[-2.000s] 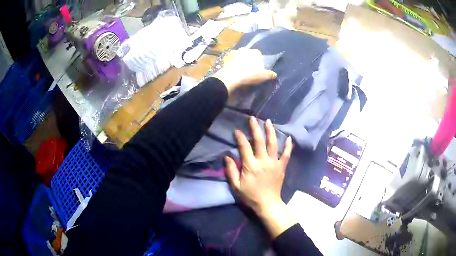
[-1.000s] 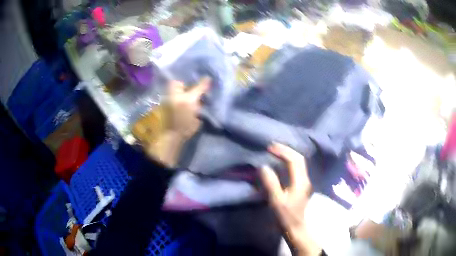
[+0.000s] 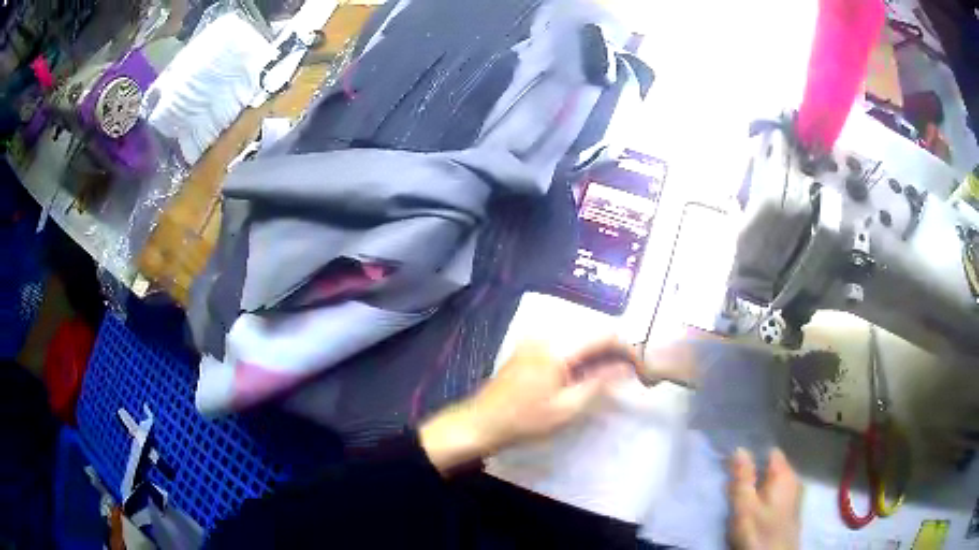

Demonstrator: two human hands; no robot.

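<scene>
A grey cut piece [image 3: 732,392] lies on the machine table below the needle area and is blurred. My left hand [image 3: 531,403] is blurred over the white table, its fingers stretched right towards the piece's left side; whether they grip it is unclear. My right hand [image 3: 764,500] is at the bottom edge, partly cut off, with fingertips at the piece's front part; a grip cannot be made out. The lockstitch machine head [image 3: 789,231] stands just behind the piece. The garment bundle [image 3: 365,215], grey and black with pink edges, lies left of both hands, untouched.
A lit smartphone [image 3: 617,231] lies right of the bundle. Scissors [image 3: 875,473] with red and yellow handles lie right of my right hand. A blue basket [image 3: 177,414] with scraps is below the table. A purple machine [image 3: 118,107] and white bundle [image 3: 209,81] are far left.
The view has swung right and down to the machine. Both hands have left the garment bundle and moved right to the needle area. The lifted grey cloth now lies folded across the bundle.
</scene>
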